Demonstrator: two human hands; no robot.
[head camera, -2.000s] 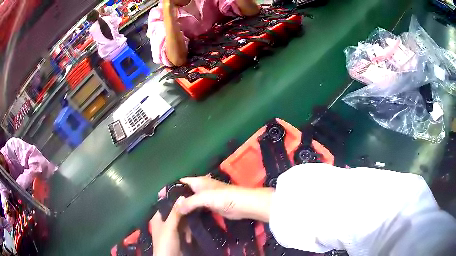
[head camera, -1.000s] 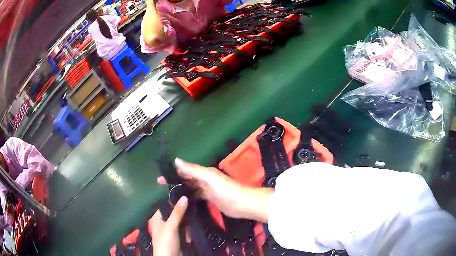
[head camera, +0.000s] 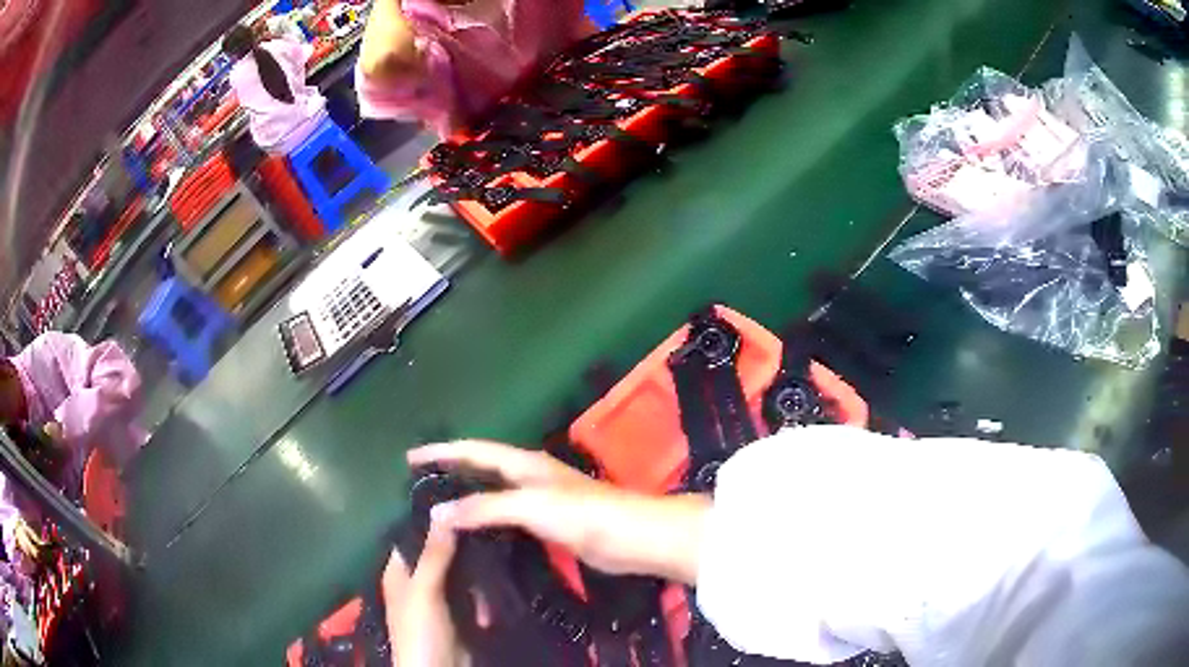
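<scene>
A black watch (head camera: 434, 493) is held between both my hands above the near end of the red tray. My right hand (head camera: 541, 502) reaches in from the right in a white sleeve, its fingers over the top of the watch and strap. My left hand (head camera: 424, 602) comes up from the bottom edge, thumb and fingers on the watch from below. Fingertips hide much of the strap. The red tray (head camera: 629, 427) lies under my hands and forearm, with black watches such as one at its far edge (head camera: 713, 341).
A second red tray (head camera: 515, 229) full of black straps lies across the green bench (head camera: 522, 326), a person in pink behind it. A calculator (head camera: 352, 302) sits on papers at left. Clear plastic bags (head camera: 1043, 235) lie at right. Blue stools stand beyond.
My right hand's fingers were raised and apart one second ago and are now down over the watch. The strap end that stood up is now lowered. The person opposite has shifted left.
</scene>
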